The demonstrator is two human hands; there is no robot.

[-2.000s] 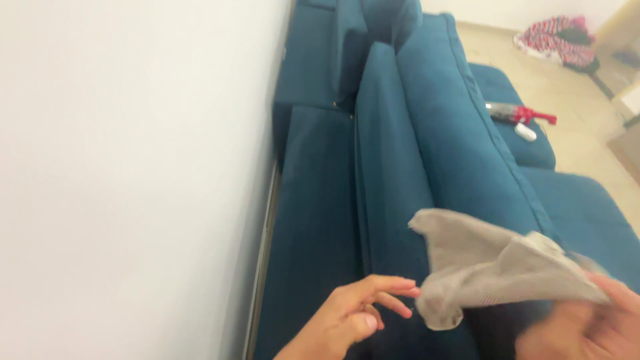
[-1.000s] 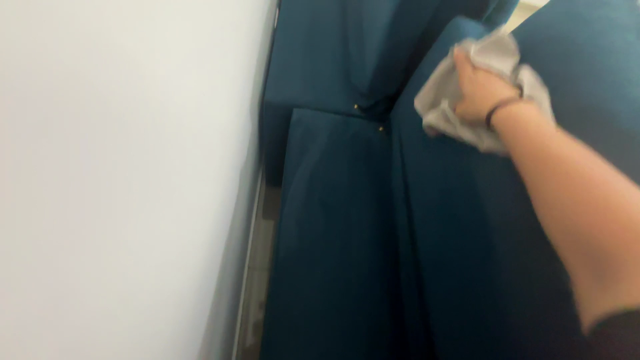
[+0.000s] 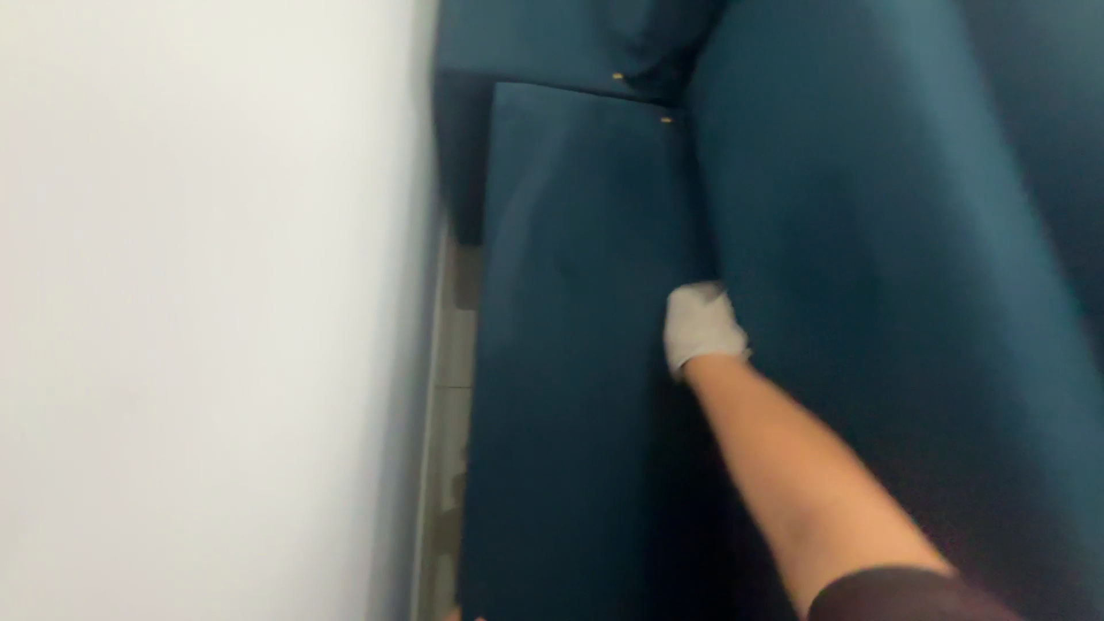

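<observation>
A light grey cloth (image 3: 703, 323) covers my right hand (image 3: 709, 336), which lies low in the crease between the flat blue section of a fabric sofa (image 3: 578, 285) and its upright blue cushion (image 3: 828, 224). The fingers are hidden by the cloth, and my bare forearm reaches in from the lower right. Of my left hand (image 3: 466, 614) only a sliver of skin shows at the bottom edge, by the sofa's left side; what it does there cannot be told.
A white wall (image 3: 198, 302) fills the left side. Between it and the sofa runs a narrow gap showing floor tiles (image 3: 455, 362). Another blue sofa section (image 3: 526, 39) stands at the top, with small brass-coloured pieces near the joint.
Two seconds ago the cloth hung from my right hand, with my left hand beside it. One second ago my right hand held it on top of the cushion; now both are down in the crease.
</observation>
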